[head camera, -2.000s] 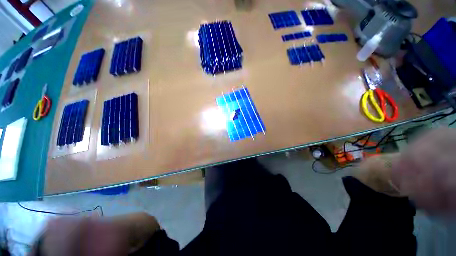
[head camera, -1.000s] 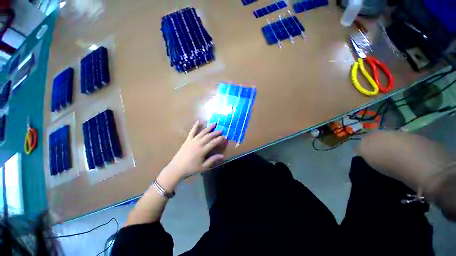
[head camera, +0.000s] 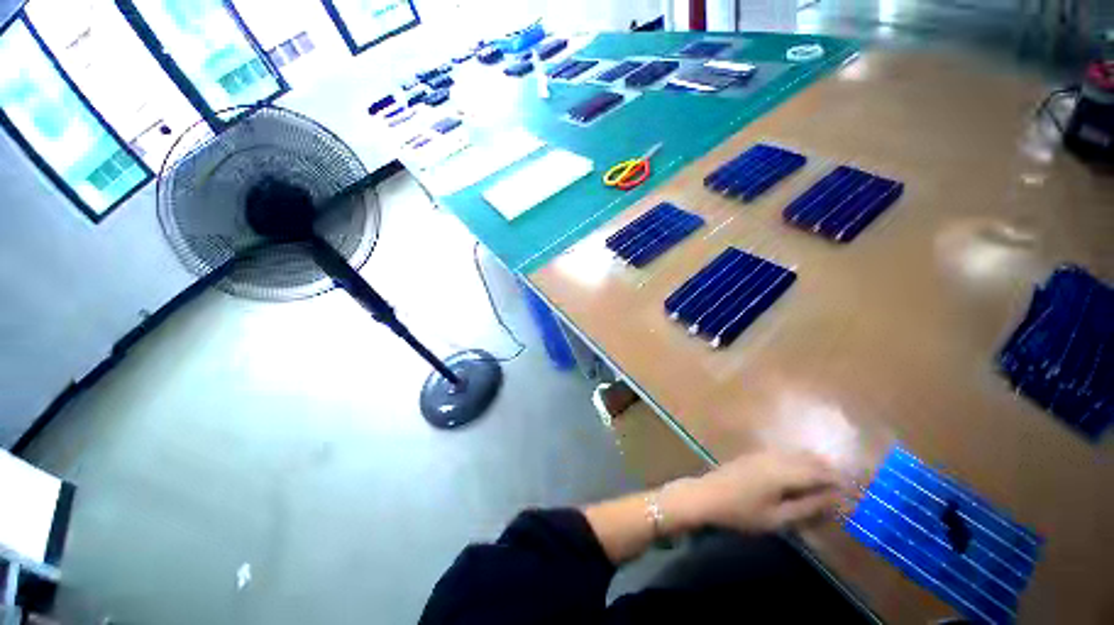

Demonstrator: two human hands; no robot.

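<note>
A bright blue solar cell (head camera: 925, 531) with pale parallel lines lies flat on the brown table at the lower right. Small black pieces (head camera: 955, 525) sit on its middle. My left hand (head camera: 782, 491), with a bracelet at the wrist, is at the cell's left edge, over the table's front edge. It is blurred; I cannot tell whether its fingers touch or grip anything. My right hand is not in view.
Four stacks of dark blue cells (head camera: 731, 296) stand on the brown table (head camera: 855, 366), with a fanned pile (head camera: 1065, 348) at right. Scissors (head camera: 629, 173) lie on the green table (head camera: 574, 159). A standing fan (head camera: 275, 208) is on the left floor.
The view has swung left to the green table and fan. My left hand was spread over the cell's lower left part and is now at its left edge. My right arm has left the view.
</note>
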